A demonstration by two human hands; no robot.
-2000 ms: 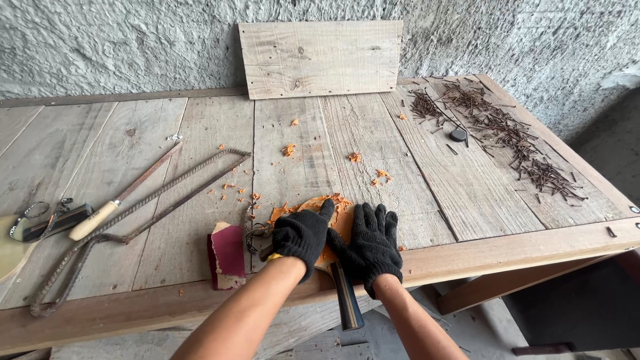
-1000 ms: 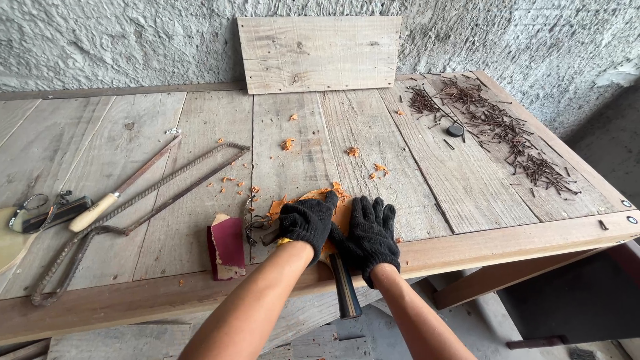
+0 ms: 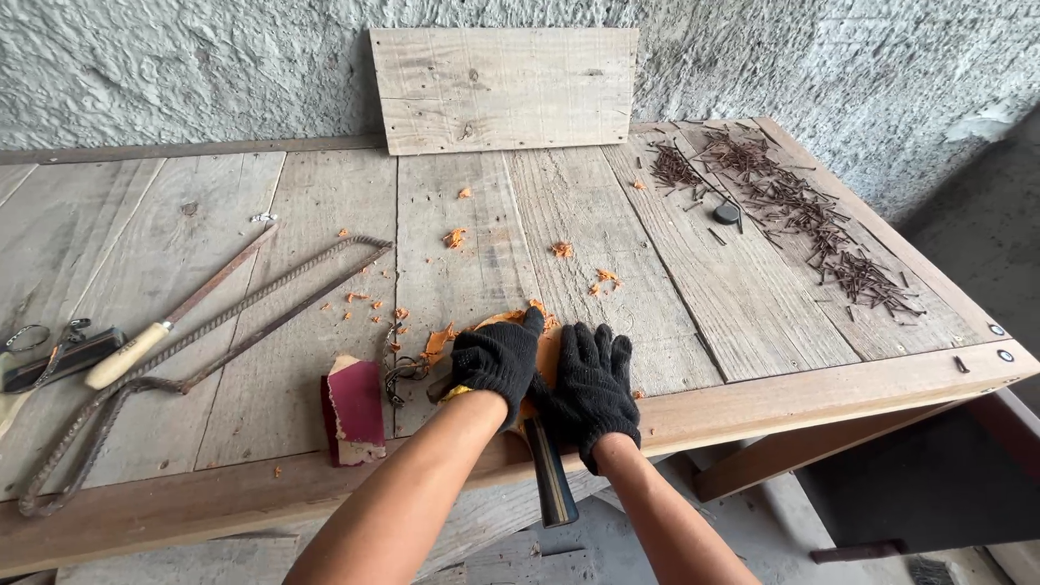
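Observation:
My left hand (image 3: 497, 357), in a black knit glove, is closed around a tool that is mostly hidden; a bit of yellow shows below the fist. It rests over an orange-faced paddle (image 3: 548, 353), perhaps a table tennis bat, whose dark striped handle (image 3: 552, 479) points over the table's front edge. My right hand (image 3: 593, 382), gloved alike, lies flat with fingers forward on the paddle's right side and the wood beside it. Orange scraps (image 3: 439, 340) lie at the paddle's upper left rim. A torn maroon piece of sandpaper or card (image 3: 355, 410) sits left of my left hand.
A bent rebar frame (image 3: 244, 305) and a wooden-handled tool (image 3: 134, 353) lie left, beside a black-handled object (image 3: 65, 357). Rusty nails (image 3: 784, 195) and a dark round disc (image 3: 725, 214) are back right. A board (image 3: 504, 89) leans on the rough wall. Orange crumbs (image 3: 561, 249) dot the planks.

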